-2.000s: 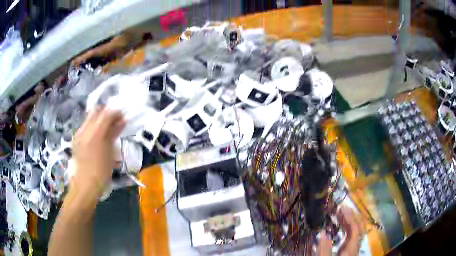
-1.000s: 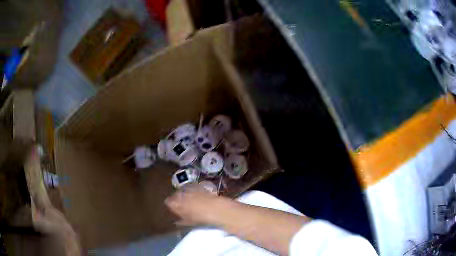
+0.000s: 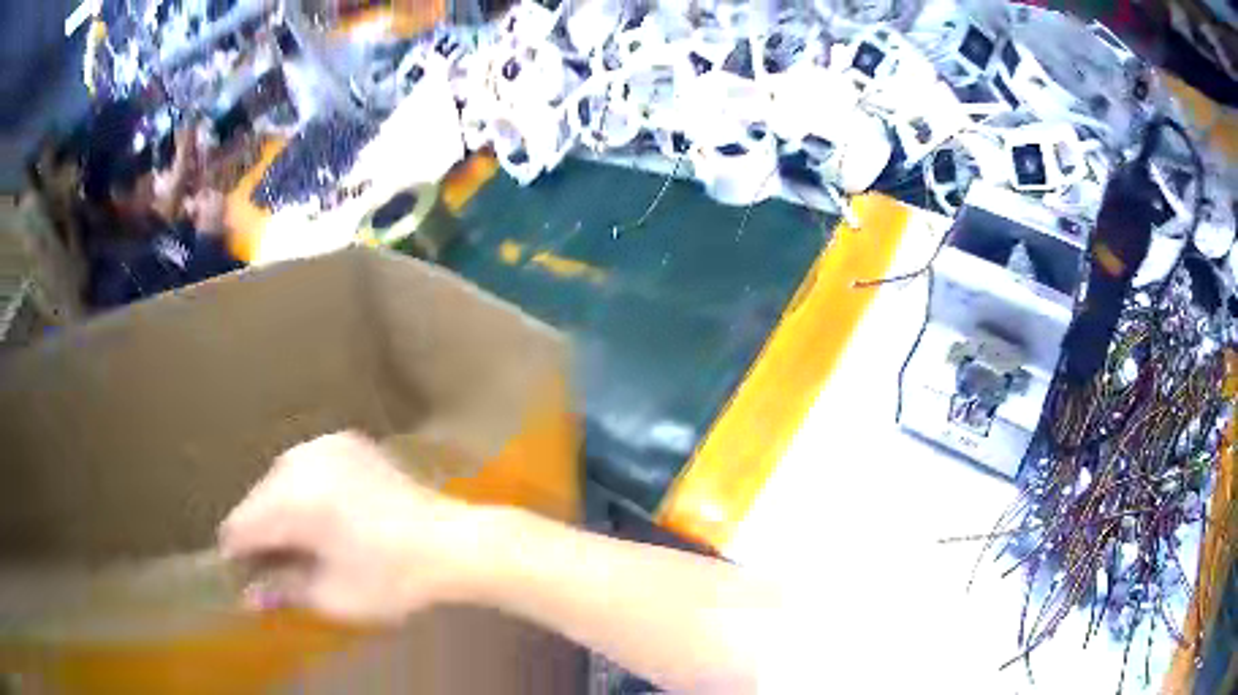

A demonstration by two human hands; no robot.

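My left hand (image 3: 333, 536) is blurred, over the near side of a large brown cardboard carton (image 3: 462, 333). The bare forearm comes in from the bottom middle. The fingers are curled downward. I cannot tell whether they hold anything or touch the carton's rim. The carton's inside shows only in part, with no housings visible in it. Orange tape runs along its side. White round housings (image 3: 740, 156) lie in a long pile across the back of the bench. My right hand is not in view.
A silver screw feeder (image 3: 971, 394) stands at right on the white sheet. The black electric screwdriver (image 3: 1107, 265) lies right of it, beside tangled wire leads (image 3: 1134, 475). A tape roll (image 3: 405, 217) sits behind the carton on the green mat (image 3: 618, 292). A person (image 3: 149, 204) is at upper left.
The view has swung from inside the carton up and right to the bench. My left hand is now near the carton's rim, not down beside the housings in it.
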